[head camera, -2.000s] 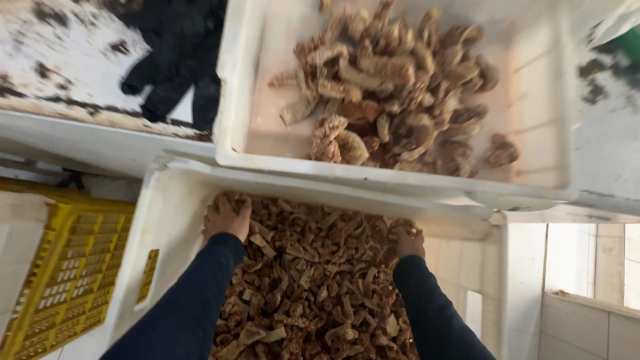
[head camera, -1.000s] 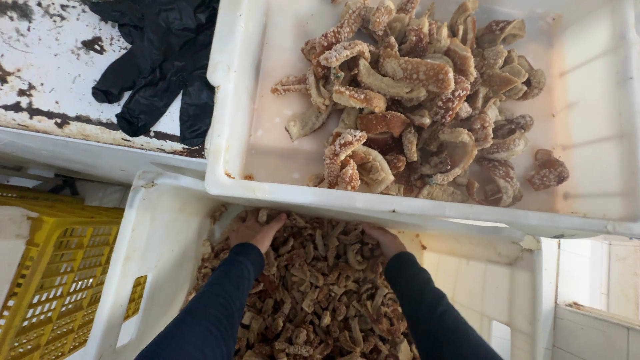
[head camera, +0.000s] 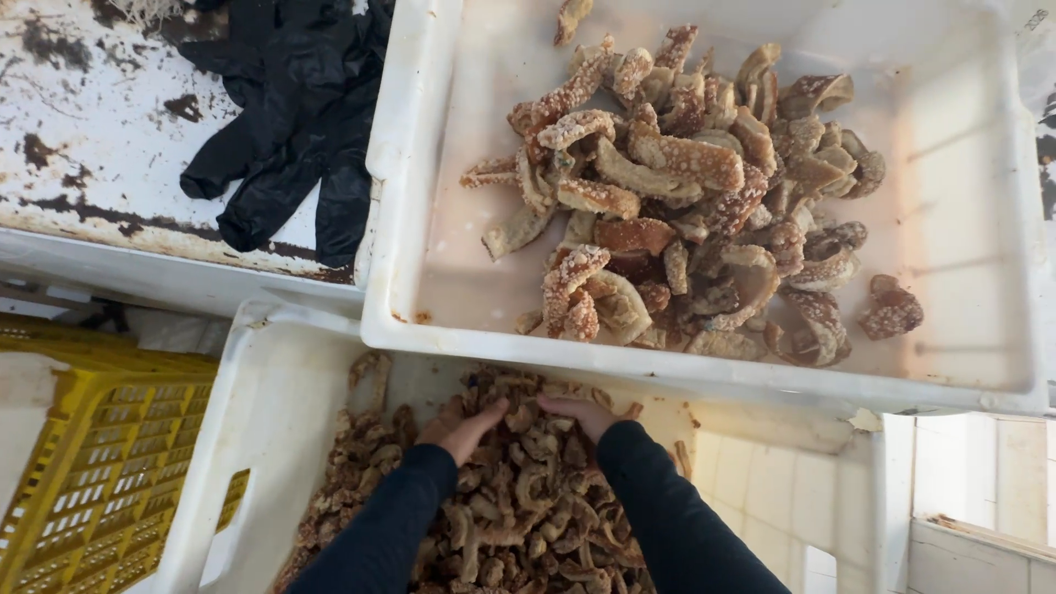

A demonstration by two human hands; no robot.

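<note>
Many curled brown strips, which look like fried pork rinds (head camera: 528, 503), fill much of the lower white plastic crate (head camera: 272, 379). My left hand (head camera: 464, 429) and my right hand (head camera: 582, 414) are sunk in the far part of this pile, a short way apart, with loose pieces between them. Their fingers are partly hidden by the pieces, thumbs pointing toward each other. Dark sleeves cover both forearms. Above, a second white plastic tray (head camera: 511, 342) holds a smaller heap of larger, blistered strips (head camera: 685, 165), with one piece (head camera: 891, 308) lying apart at the right.
Black gloves (head camera: 289, 124) lie on a stained white surface (head camera: 107, 140) at the upper left. A yellow perforated plastic crate (head camera: 124, 462) stands left of the lower crate. The upper tray's near wall overhangs the lower crate's far side.
My hands were wide apart at the sides of the pile and have come together at its far middle, gathering pieces between them. Bare crate floor now shows on the right. The view has shifted closer.
</note>
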